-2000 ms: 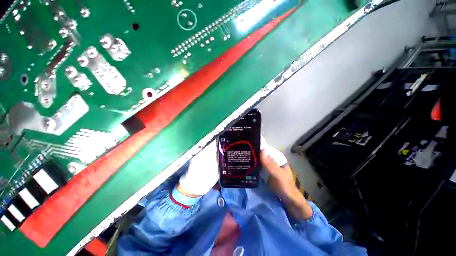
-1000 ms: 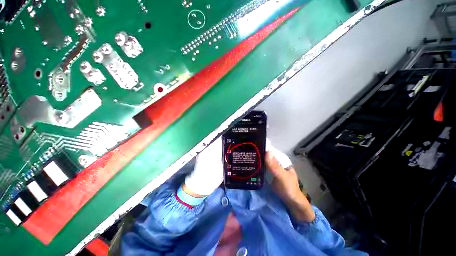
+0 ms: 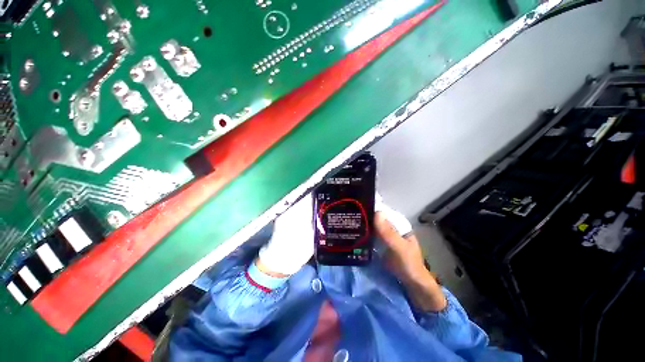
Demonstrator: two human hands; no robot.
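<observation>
A dark smartphone (image 3: 345, 212) with a lit screen is upright in front of my blue smock, just below the bench edge. The screen shows lines of text with a red loop around part of it. My left hand (image 3: 288, 240), in a white glove, is on the phone's left side, its fingers partly hidden behind the phone and the bench edge. My right hand (image 3: 396, 244) is on the phone's lower right side, with a bare thumb and white glove material beside it.
A large green circuit board (image 3: 233, 60) lies on a red mat (image 3: 262, 134) on the green bench mat (image 3: 297, 159), which has a worn white edge. Black blocks with white tabs (image 3: 46, 256) stand at the board's lower left. Dark equipment (image 3: 551, 233) stands at the right.
Against two seconds ago, the phone and hands sit slightly further right in the view, and the board has also shifted slightly in the picture. Both hands keep the same hold.
</observation>
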